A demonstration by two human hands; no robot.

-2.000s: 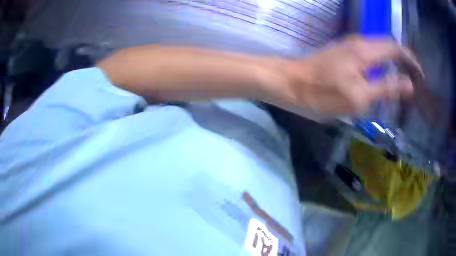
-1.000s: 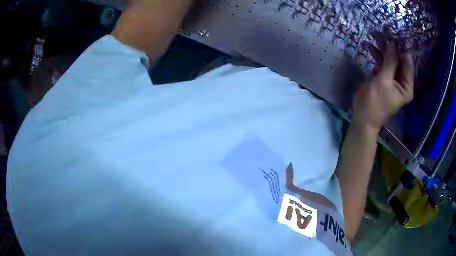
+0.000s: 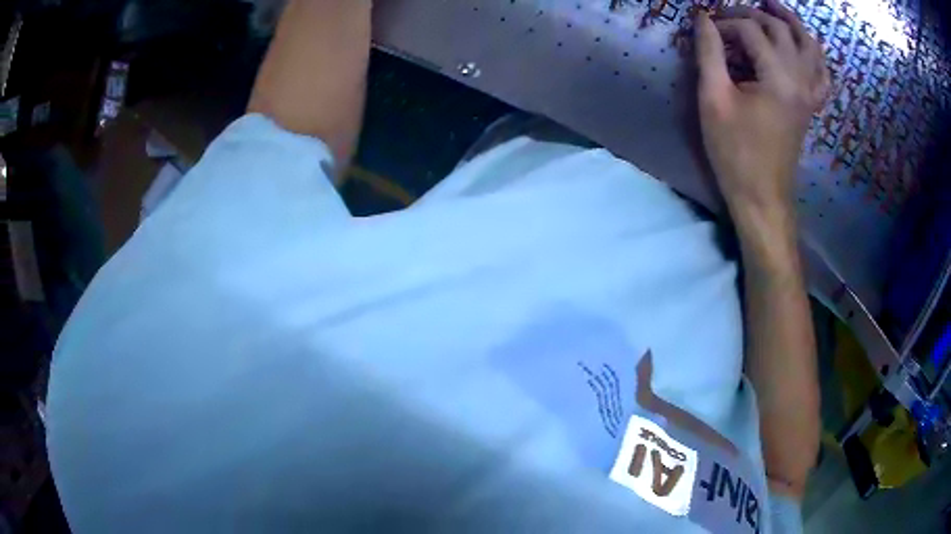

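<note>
The patterned sheet [image 3: 871, 125], with rows of small coppery hook-shaped parts, lies on the silver perforated table [image 3: 615, 99] at the top right. Glare covers part of it. My right hand [image 3: 766, 83] is bare and rests over the near left part of the sheet, with its fingers bent and the fingertips down at the parts. Whether it grips the sheet edge cannot be told. My left forearm reaches up out of the picture at the top left, and my left hand is cut off.
The metal side rail [image 3: 855, 313] runs along the table's front edge at the right. A blue roller [image 3: 942, 349] shows at the right rim. A yellow bag or cloth [image 3: 902, 454] hangs below. A brown carton [image 3: 123, 156] stands at the left. My light blue shirt fills the lower middle.
My left hand was over the blue roller, and then left the picture at the top. My right hand came into view at the sheet and has shifted left and up in the picture. The view has turned.
</note>
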